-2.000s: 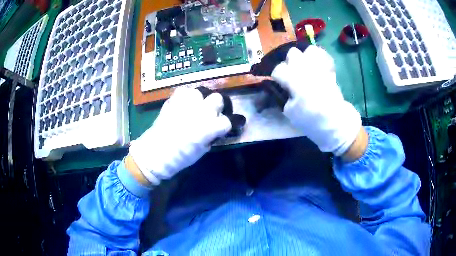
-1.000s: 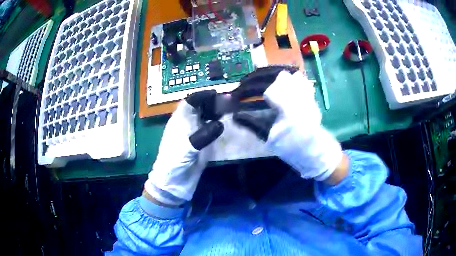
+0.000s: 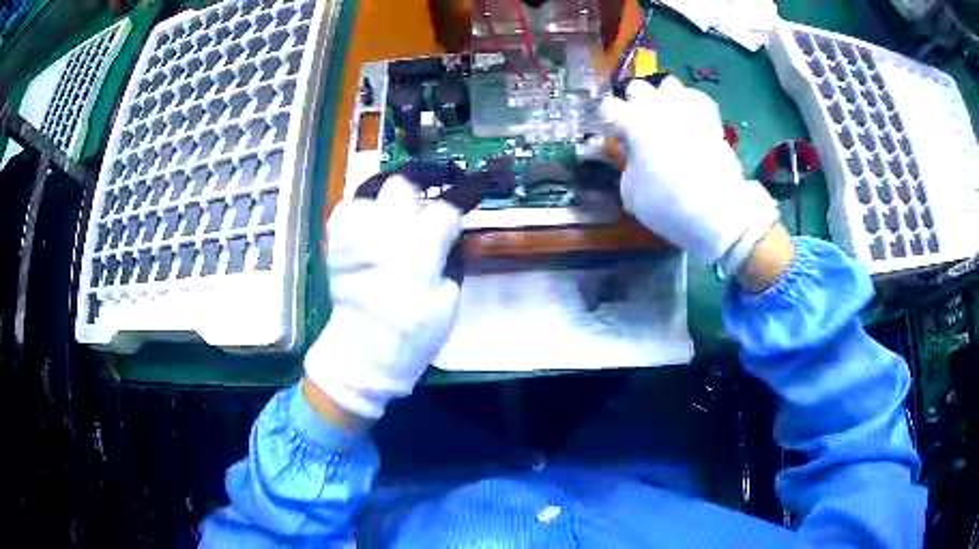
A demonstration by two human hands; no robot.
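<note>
A green circuit board (image 3: 462, 143) lies in the pale frame of the orange-brown fixture (image 3: 548, 241), with a clear plate (image 3: 537, 107) over its far part. My left hand (image 3: 392, 279), in a white glove with black fingertips, reaches over the board's near left part. My right hand (image 3: 687, 161), gloved alike, is at the board's right edge, beside the yellow handle (image 3: 646, 61), which it partly hides. The fingertips of both hands are dark and blurred against the board, so I cannot tell whether either holds a core.
A white paper sheet (image 3: 558, 316) lies before the fixture. White core trays stand left (image 3: 304, 231) and right (image 3: 848, 204). A red dish (image 3: 789, 161) with a dark stick is right of my right hand. Small dark pieces (image 3: 702, 74) and white material (image 3: 719, 15) lie behind.
My hands were close together over the sheet and fixture's near edge. They have moved apart, the left over the board and the right to its right edge. The view has shifted.
</note>
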